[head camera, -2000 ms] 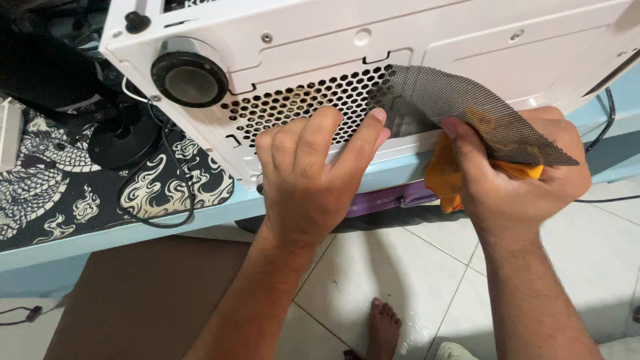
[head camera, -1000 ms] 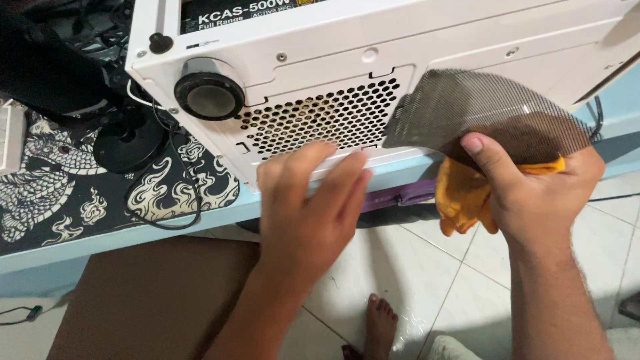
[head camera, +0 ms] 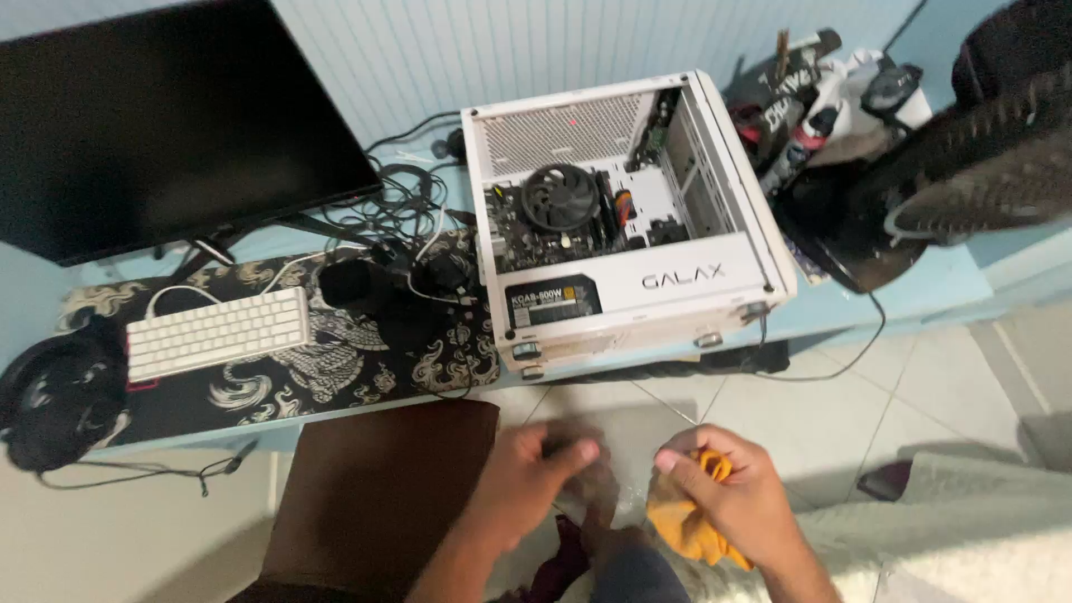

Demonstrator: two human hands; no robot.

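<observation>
A white GALAX computer case (head camera: 682, 276) lies on the desk with its side open, showing a black CPU cooler fan (head camera: 560, 198) and a power supply (head camera: 553, 303). In front of and below the case, my left hand (head camera: 536, 481) is raised over the floor, its fingers curled and blurred; whether it grips anything cannot be told. My right hand (head camera: 737, 490), a little to its right, holds a bunched orange cloth (head camera: 691, 523) that hangs below the fingers. The dark mesh sheet cannot be made out clearly. Neither hand touches the case.
Left of the case are a monitor (head camera: 167, 126), tangled black cables (head camera: 394, 197), a white keyboard (head camera: 218, 335) on a patterned desk mat (head camera: 327, 368), and black headphones (head camera: 63, 394). A black fan (head camera: 963, 167) stands at right. A brown seat (head camera: 377, 494) is below the desk edge.
Both hands have moved away from the vented face of the case. The mesh sheet, earlier in my right hand with the cloth, is no longer clearly visible. The view has pulled back widely.
</observation>
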